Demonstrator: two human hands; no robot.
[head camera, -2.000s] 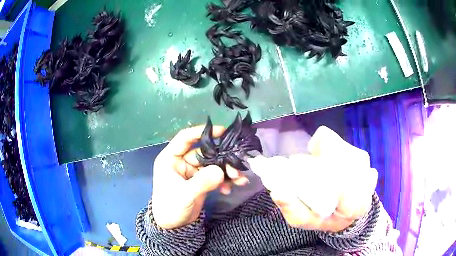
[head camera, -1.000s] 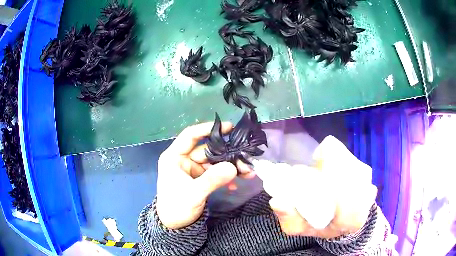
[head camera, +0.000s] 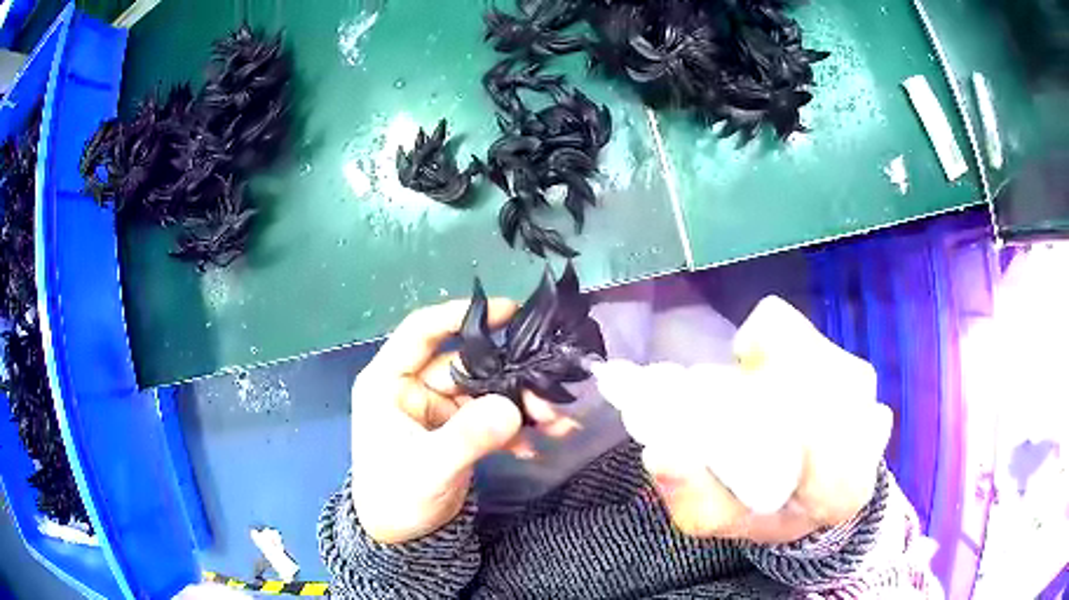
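Observation:
My left hand (head camera: 428, 410) is bare and pinches a black spiky hair piece (head camera: 528, 346) between thumb and fingers, its points turned up, just beyond the lap. My right hand (head camera: 809, 434) is closed around a white glue bottle (head camera: 674, 410); both are overexposed, so the bottle's outline blends into the fingers. The bottle's narrow nozzle points left and meets the right side of the hair piece; whether it touches is hard to tell. A small loose group of hair parts (head camera: 549, 152) lies on the green bench beyond my hands, with a single tuft (head camera: 434, 164) at its left.
Large black heaps lie at the bench's left (head camera: 193, 141) and upper right (head camera: 703, 53). A blue bin (head camera: 88, 316) with black parts stands at far left. White strips (head camera: 935, 127) lie at right. The green bench's near edge runs just beyond my hands. Yellow-black tape (head camera: 276, 585) shows below.
The whole view shifted slightly and came back. My left hand still holds the hair piece and my right hand the bottle, with the nozzle still at the piece's right side.

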